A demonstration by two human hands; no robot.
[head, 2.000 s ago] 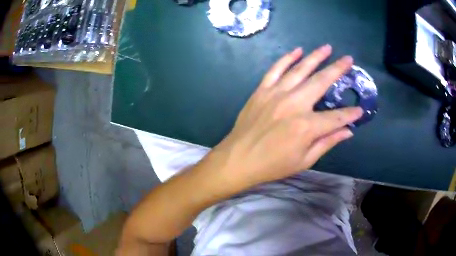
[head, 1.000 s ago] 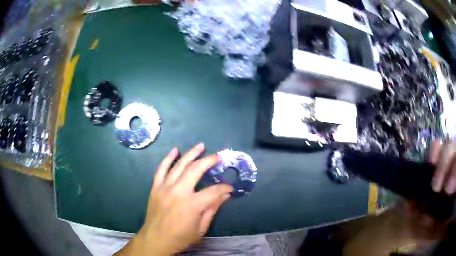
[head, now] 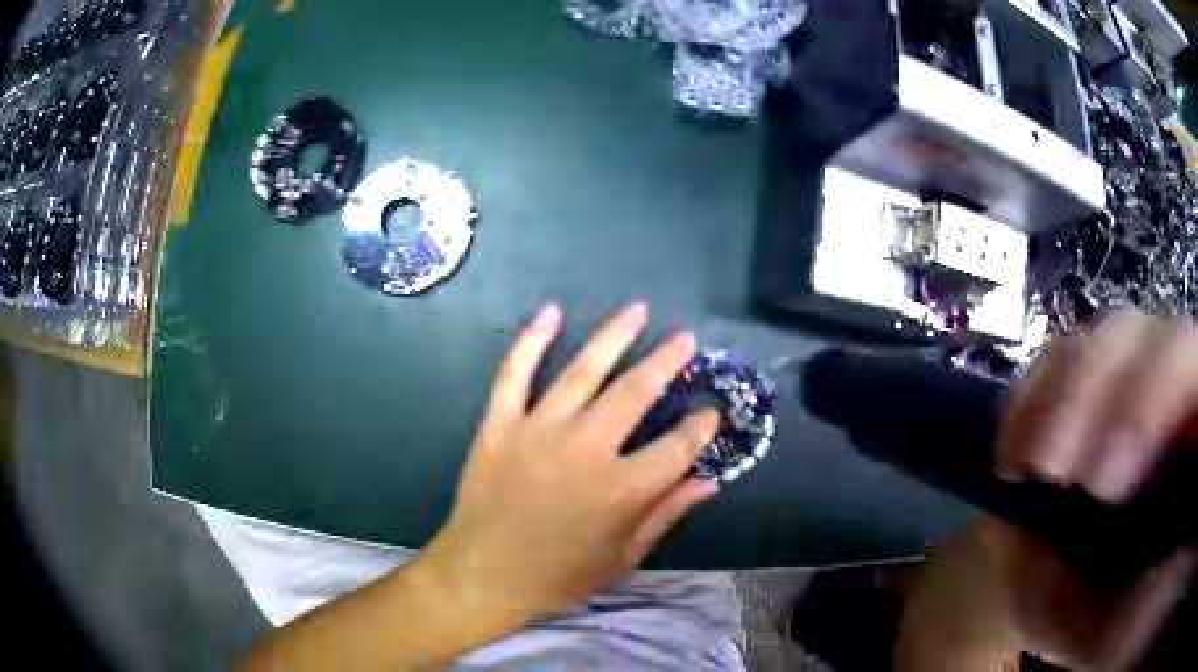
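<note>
A dark ring board (head: pixel 738 418) with silvery spots lies flat on the green mat. My left hand (head: pixel 578 453) is spread palm down, its fingertips on the ring's left side and near its centre hole. My right hand (head: pixel 1097 420) grips a thick black electric screwdriver (head: pixel 920 414), which points left with its front end just right of the ring. The driver's thin tip is faint and blurred. A black-and-white screw feeder (head: pixel 841 256) stands above the driver. A pale disc (head: pixel 436 250) and a second dark ring board (head: pixel 279 164) lie at the upper left of the mat.
Clear plastic pieces (head: pixel 720 72) lie at the top centre. A blister tray (head: pixel 99 263) with dark parts stands along the left edge. A tangled heap of assemblies (head: pixel 1136 217) lies right of the feeder. The mat's front edge runs along the wearer's lap.
The screwdriver has moved from near the feeder's front left towards the ring. The ring now shows a darker, spotted look under my left hand. The view has shifted.
</note>
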